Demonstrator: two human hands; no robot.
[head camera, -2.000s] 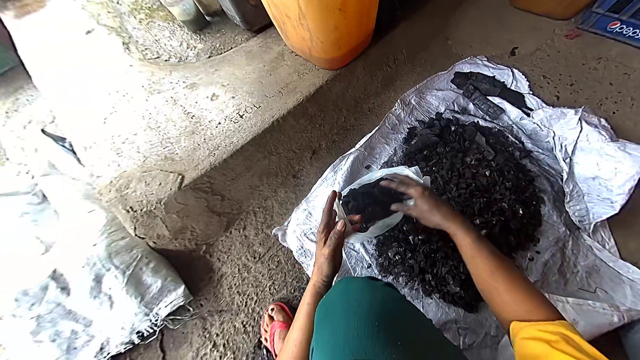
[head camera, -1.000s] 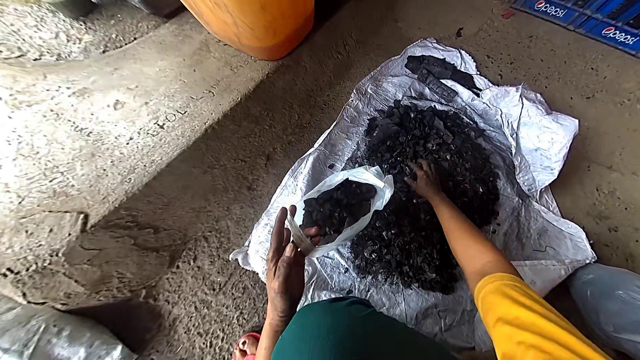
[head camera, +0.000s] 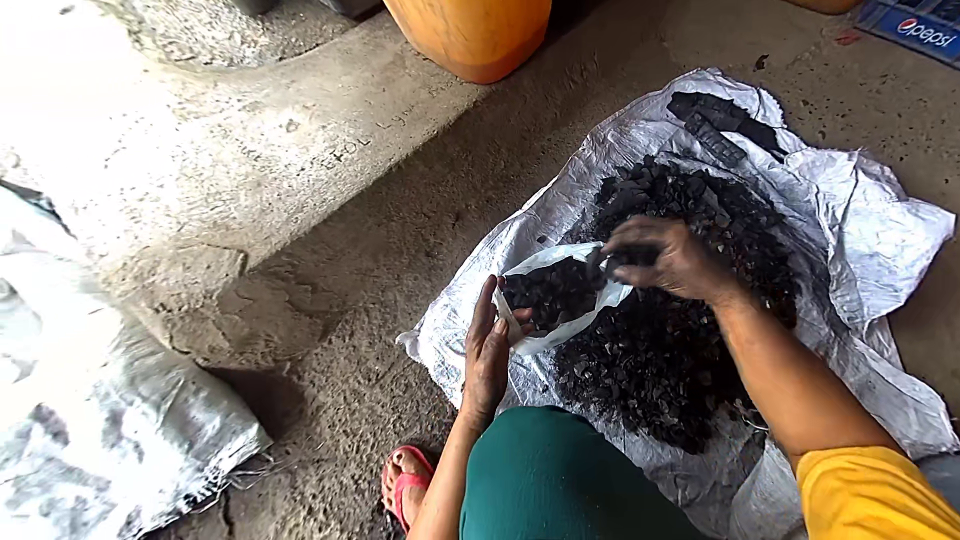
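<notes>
A white plastic bag (head camera: 559, 341) with black charcoal pieces inside stands with its mouth spread. My left hand (head camera: 491, 345) grips the bag's left rim, some fingers inside the mouth. At the bag's right rim my right hand (head camera: 667, 259), slightly blurred, holds dark charcoal pieces between its fingers. Below and to the right lies a heap of broken charcoal (head camera: 675, 367) on a spread white woven sack (head camera: 855, 225). Larger charcoal pieces (head camera: 724, 120) rest near the sack's upper edge.
An orange plastic container (head camera: 476, 34) stands at the top beside a raised concrete ledge (head camera: 322, 142). Another whitish woven sack (head camera: 112, 420) lies at lower left. A blue crate (head camera: 911, 31) is at upper right. My foot in a red sandal (head camera: 409, 484) is at the bottom.
My right hand has moved from the charcoal heap to the bag's right rim, now with charcoal in its fingers. My left hand remains at the bag's left rim.
</notes>
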